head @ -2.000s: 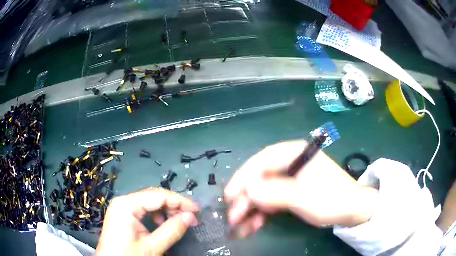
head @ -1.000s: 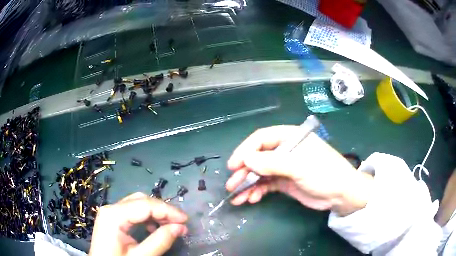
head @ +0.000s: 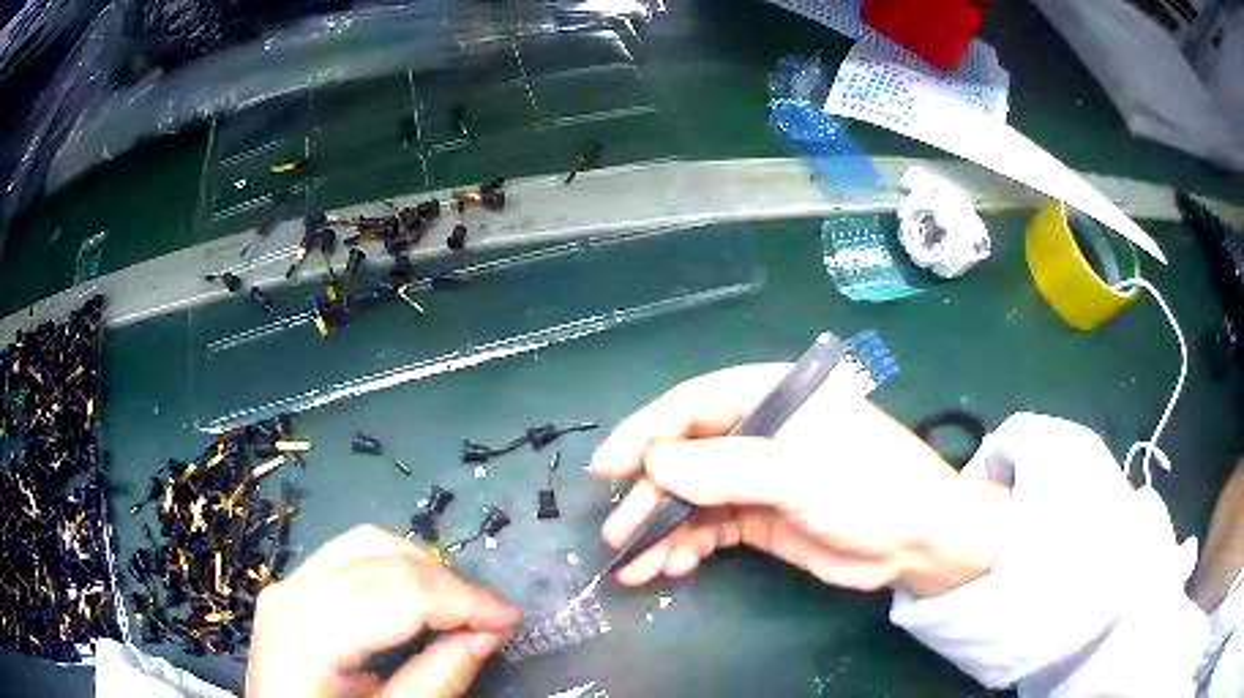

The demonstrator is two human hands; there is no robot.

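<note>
My right hand [head: 778, 484] holds dark tweezers [head: 791, 389] like a pen. Their pale tip touches or hovers just over a small clear sheet with rows of tiny marks [head: 557, 633]. My left hand [head: 375, 614] is at the sheet's left edge with thumb and forefinger together; whether something small is between them cannot be told. A few black parts with thin tails [head: 535, 438] lie above the sheet. Tiny white specks lie around it. A loose pile of black and gold parts [head: 218, 532] is left of my left hand.
A dense mass of parts [head: 48, 477] is at the far left. Scattered parts [head: 396, 232] lie on a clear tray [head: 450, 357] and pale strip. Yellow tape roll [head: 1078, 266], white wad [head: 944, 225], blue film [head: 825, 137], printed paper [head: 921, 96] and black scissors handles [head: 951, 434] are at right.
The tweezers have swung down to the clear sheet, and their tip is lower now. My left hand's fingertips have closed together at the sheet's edge. The view has shifted slightly.
</note>
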